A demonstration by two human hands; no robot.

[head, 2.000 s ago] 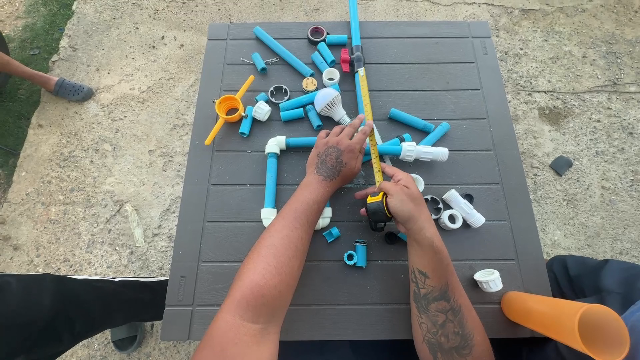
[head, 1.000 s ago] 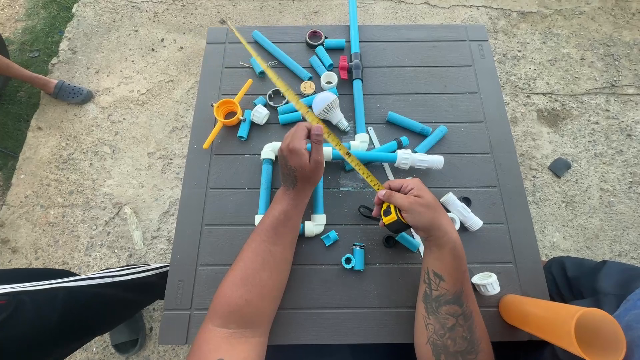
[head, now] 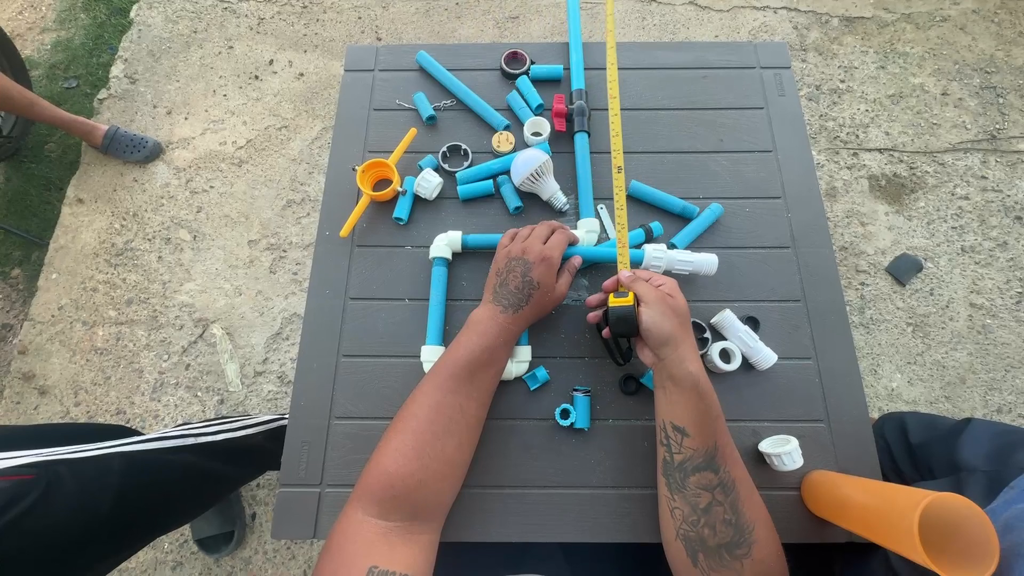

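My right hand (head: 646,316) grips a yellow and black tape measure (head: 622,314). Its yellow blade (head: 615,144) runs away from me, past the far edge, to the right of a blue pipe (head: 585,176) with a red-handled valve (head: 570,112). Flat over the blue pipe frame (head: 438,300) lies my left hand (head: 534,272), its fingers on the top pipe near a white elbow (head: 588,232); whether it grips is unclear. A blue pipe with a white threaded fitting (head: 680,260) crosses just beyond my right hand. The frame's lower part is partly hidden by my left arm.
On the slatted table (head: 720,192) lie an LED bulb (head: 538,176), an orange ring with two handles (head: 378,180), cut blue pipes (head: 462,90) and white fittings (head: 744,339). An orange tube (head: 888,516) sits at the near right corner. People's legs flank the table.
The tape blade has swung from a leftward slant to nearly straight away from me, alongside the valve pipe. My left hand has left the blade and moved right onto the frame.
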